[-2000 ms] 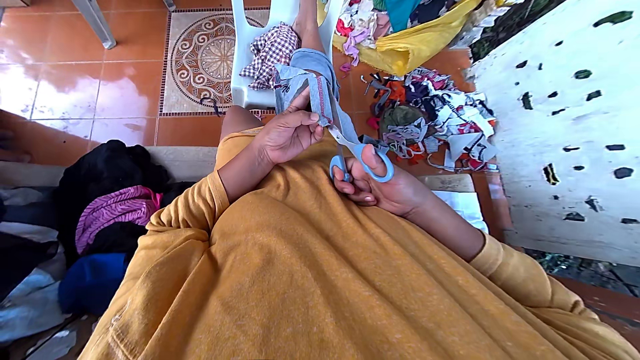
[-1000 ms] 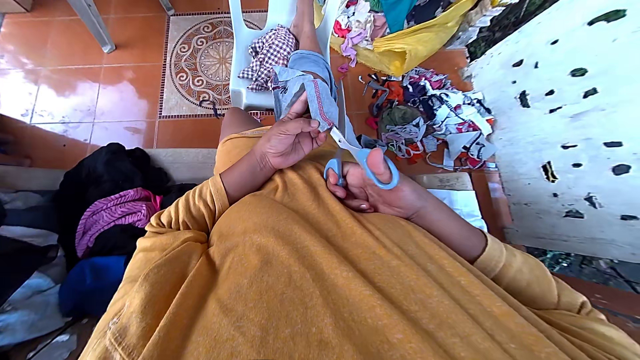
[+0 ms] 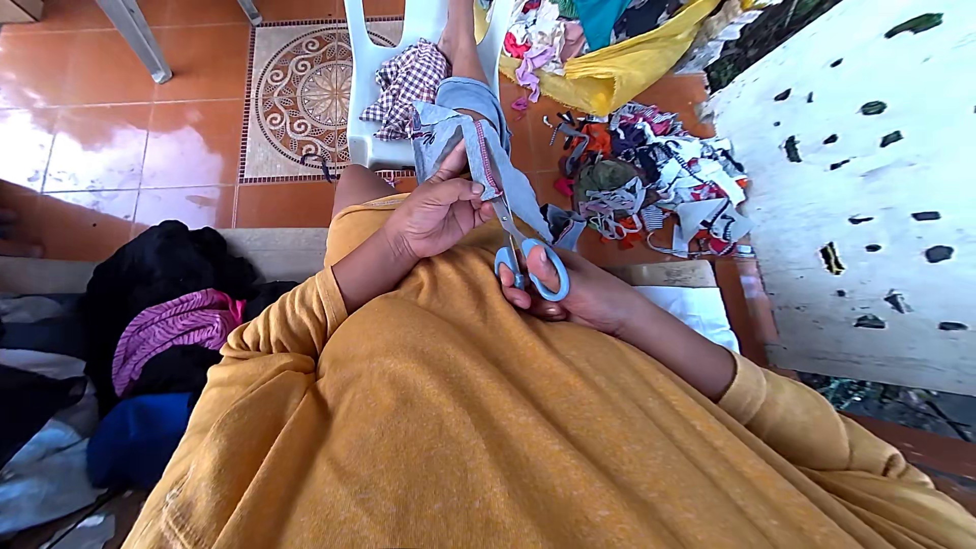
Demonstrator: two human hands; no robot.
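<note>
My left hand (image 3: pixel 438 217) pinches the lower end of a light blue-grey cloth piece (image 3: pixel 515 183) with a red-stitched seam, between thumb and fingers. In my right hand (image 3: pixel 583 290) is a pair of scissors with light blue handles (image 3: pixel 550 278), thumb through one loop and fingers through the other. Its blades point up and left and meet the cloth edge just beside my left fingertips; how far they part is hard to tell. More of the cloth lies over my raised leg, beyond both hands.
A pale plastic chair (image 3: pixel 358 76) holds my foot and a checked cloth (image 3: pixel 408 88). Fabric scraps (image 3: pixel 648 175) lie on the tiled floor near a yellow cloth bundle (image 3: pixel 633 72). Dark and pink clothes (image 3: pixel 171 328) are heaped at left; a spotted white board (image 3: pixel 823 198) stands at right.
The scissor handles have come closer together since one second ago. Both hands stay near the same place, with the cloth still in my left.
</note>
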